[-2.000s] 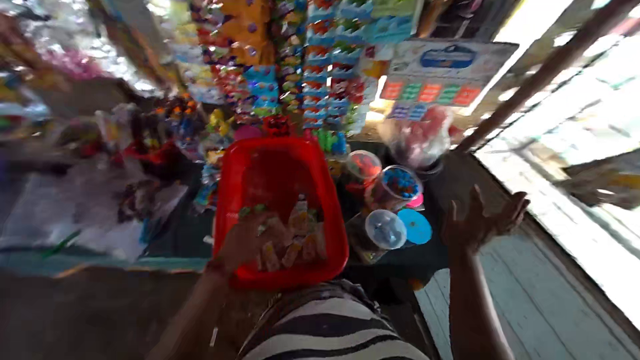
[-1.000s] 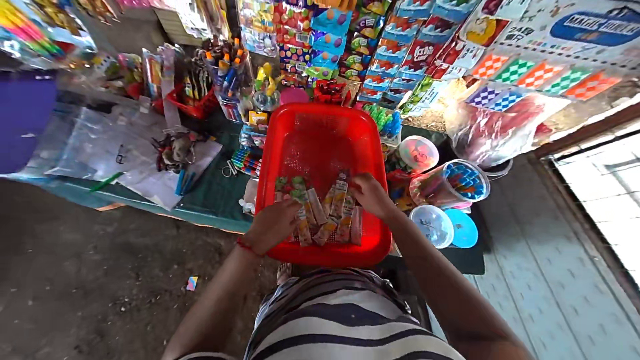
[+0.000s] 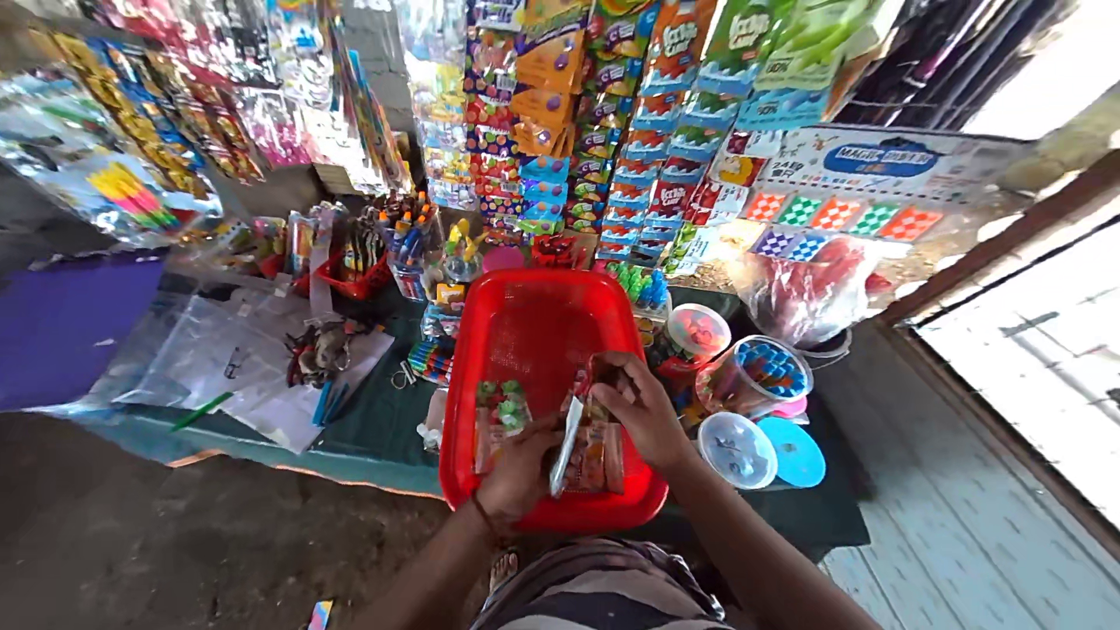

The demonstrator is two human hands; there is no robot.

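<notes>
A red plastic basket (image 3: pixel 547 319) stands on the dark cloth of the table, right in front of me. In its near half lie several small clear packets (image 3: pixel 604 455) with pinkish contents, and green-topped packets (image 3: pixel 503 404) at the left. My right hand (image 3: pixel 634 407) has its thumb and fingers closed on the upper end of a narrow packet (image 3: pixel 567 446), which is tilted over the others. My left hand (image 3: pixel 525 472) is low in the basket beside that packet's lower end; its fingertips are partly hidden, so whether they grip anything is unclear.
Right of the basket are lidded tubs, a jar of blue-topped items (image 3: pixel 761 372) and a blue lid (image 3: pixel 792 451). Plastic sleeves (image 3: pixel 254 367), a green pen (image 3: pixel 201 411) and a small red basket (image 3: pixel 354 276) lie left. Strips of snack packets (image 3: pixel 542 114) hang behind.
My right hand, raised outside the basket at the right two seconds ago, is now inside it and holds a narrow packet. My left hand remains in the basket's near half.
</notes>
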